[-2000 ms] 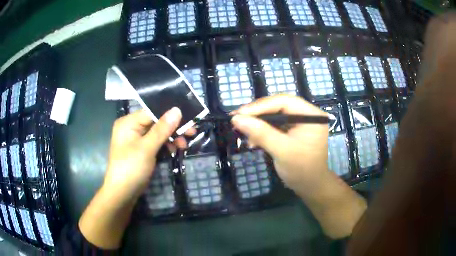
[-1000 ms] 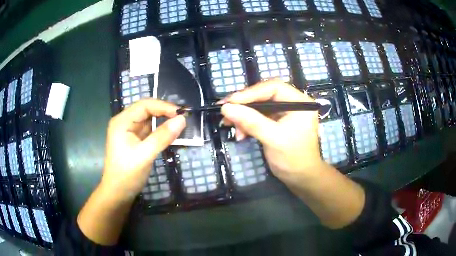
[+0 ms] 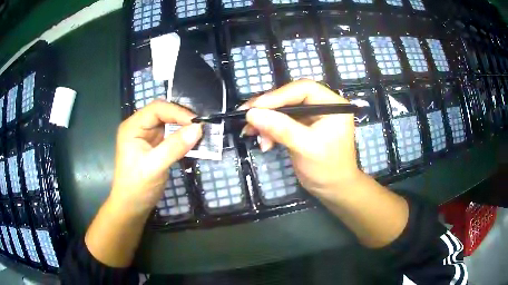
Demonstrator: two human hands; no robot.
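My right hand (image 3: 312,133) holds a slim black pen-like tool (image 3: 301,109) almost level, its tip pointing left at the fingertips of my left hand (image 3: 156,145). My left thumb and index finger pinch near the tip, over the glossy black strip (image 3: 198,83). The strip has white edges and a curled white upper end, and its lower end hangs below the fingers. Whether something small sits between the fingertips cannot be told. Beneath lies a black tray with rows of keypad units (image 3: 250,68).
Another tray of units (image 3: 25,161) lies at the left. A small white block (image 3: 63,107) lies on the green bench (image 3: 92,150) between the trays. A red plastic stool (image 3: 480,225) shows at the lower right, past the bench edge.
The strip went from slanting in my left hand to hanging upright under my fingers. My left fingertips came to the tool tip, and both hands shifted slightly left and up. A dark blurred shape at right left view.
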